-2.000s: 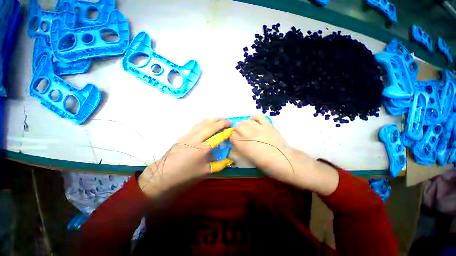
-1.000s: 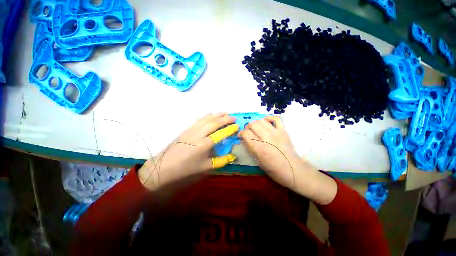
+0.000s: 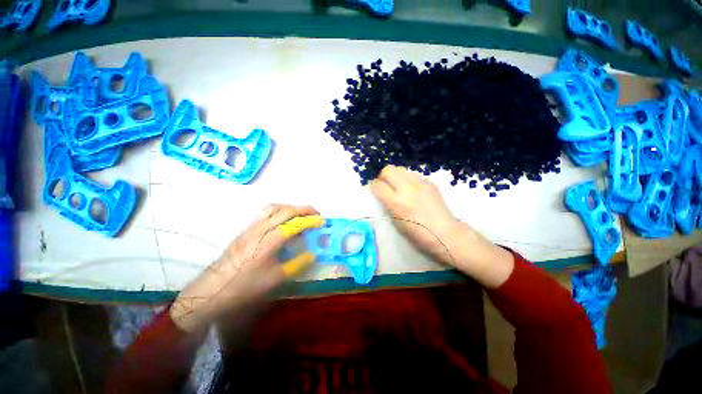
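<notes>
My left hand [image 3: 262, 250], with yellow covers on two fingers, holds a blue plastic frame [image 3: 336, 240] by its left end near the bench's front edge. The frame's right end and a round opening show; its left end is hidden by my fingers. My right hand [image 3: 400, 202] is at the lower left edge of the heap of small black pieces [image 3: 462, 115], fingertips bent together against it. Whether a piece is between those fingertips cannot be told.
Overlapping blue frames [image 3: 115, 123] lie at the left, with a single frame [image 3: 215, 146] beside them. More frames [image 3: 646, 154] are piled at the right by brown cardboard [image 3: 654, 250]. A green conveyor [image 3: 292, 15] with spaced frames runs behind. Thin dark lines curve around my hands.
My right hand has left the frame and moved up to the black heap. My left hand and the frame have shifted left and down, uncovering the frame's right end. The view has tilted up, showing more conveyor.
</notes>
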